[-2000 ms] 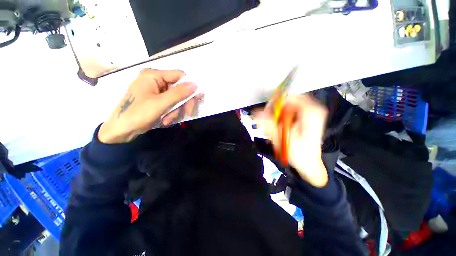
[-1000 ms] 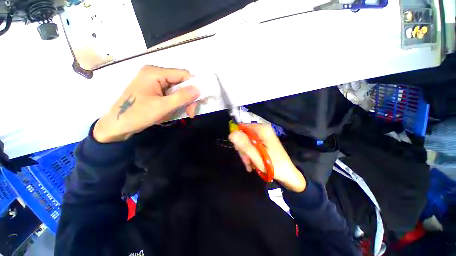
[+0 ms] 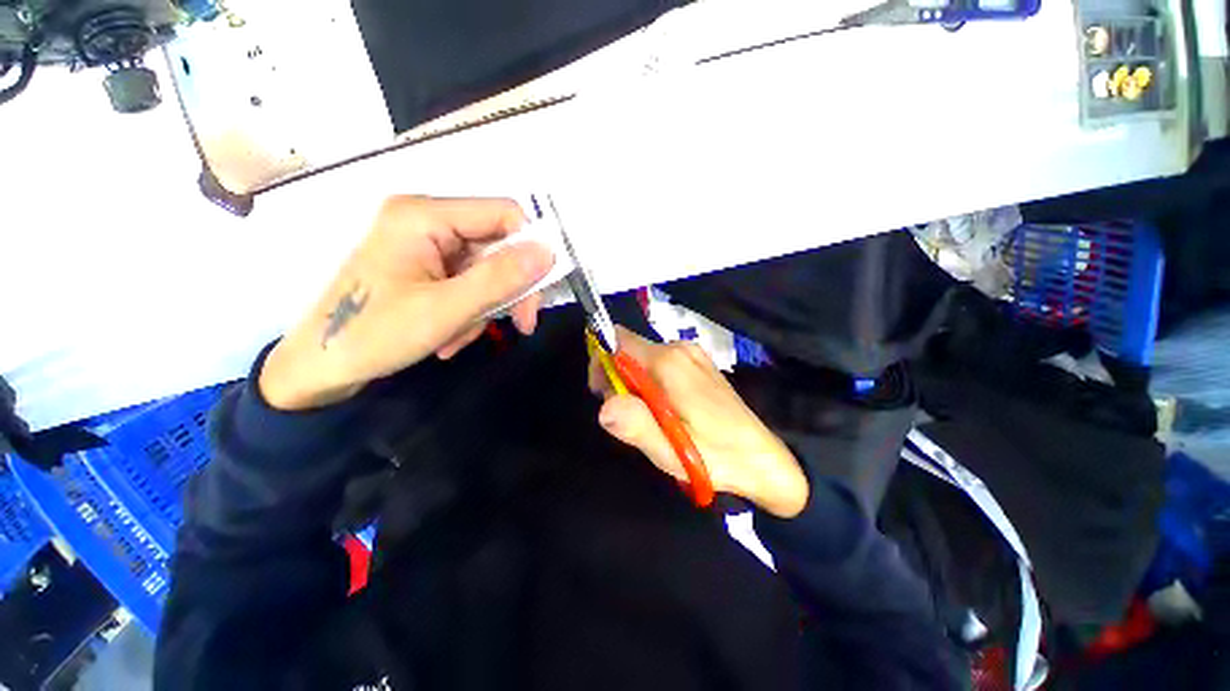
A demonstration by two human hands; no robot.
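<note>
My left hand (image 3: 418,290) pinches a small white template piece (image 3: 542,266) between thumb and fingers, just over the table's front edge. My right hand (image 3: 695,419) holds scissors (image 3: 661,412) with red and yellow handles by the loops. The steel blades point up and to the left, slightly apart, at the right end of the white piece. Whether the blades touch or cut the piece is hard to tell. My left fingers hide part of the piece.
A black fabric panel (image 3: 499,54) lies at the back of the white table (image 3: 755,176). Small dark blue snips (image 3: 991,10) and a parts tray (image 3: 1122,74) are at the far right. The sewing machine (image 3: 122,47) is top left. Blue baskets (image 3: 1086,286) stand beside and below.
The scissors have come in from the right to the white piece, and over the last second moved slightly left, their blades now alongside it. My left hand has kept its pinch and shifted slightly.
</note>
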